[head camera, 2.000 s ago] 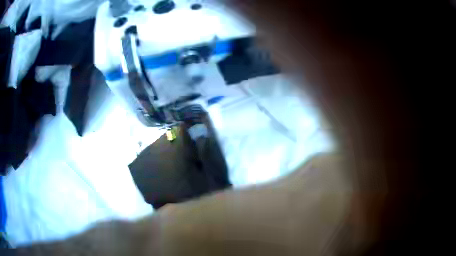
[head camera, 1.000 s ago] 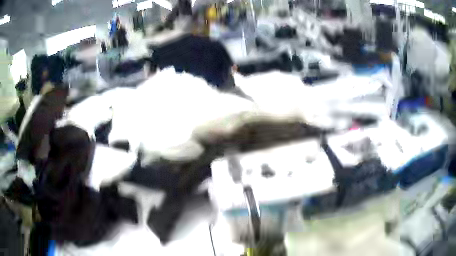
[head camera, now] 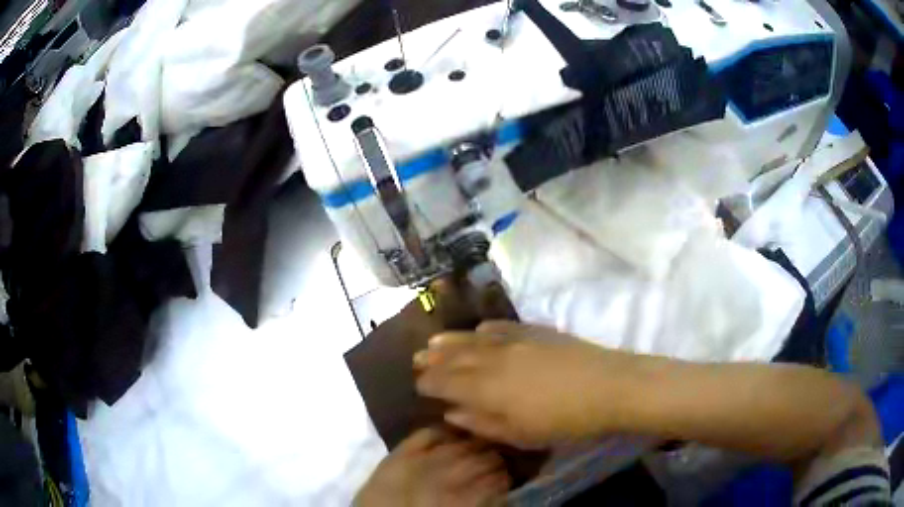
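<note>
A dark brown cut panel (head camera: 385, 368) lies on the white table in front of the sewing machine head (head camera: 347, 233). Its top edge is at the presser foot (head camera: 428, 298), which has bright yellow tips. My right hand (head camera: 496, 381) reaches in from the right and holds the panel just below the foot, fingers bent onto the cloth. My left hand (head camera: 436, 475) is below it, cut off by the bottom edge, with its fingers closed at the panel's lower part. The cloth under both hands is hidden.
Dark and white pieces (head camera: 178, 188) are heaped left of the machine. A white fabric panel (head camera: 654, 287) lies bunched right of the needle, beyond my right forearm. Dark cloth with pale print (head camera: 634, 94) lies over the machine arm. A dark control panel (head camera: 788, 77) is at its right end.
The view has swung from the room back down to the machine. The large blurred arm near the lens two seconds ago is gone, and both hands now show on the brown panel.
</note>
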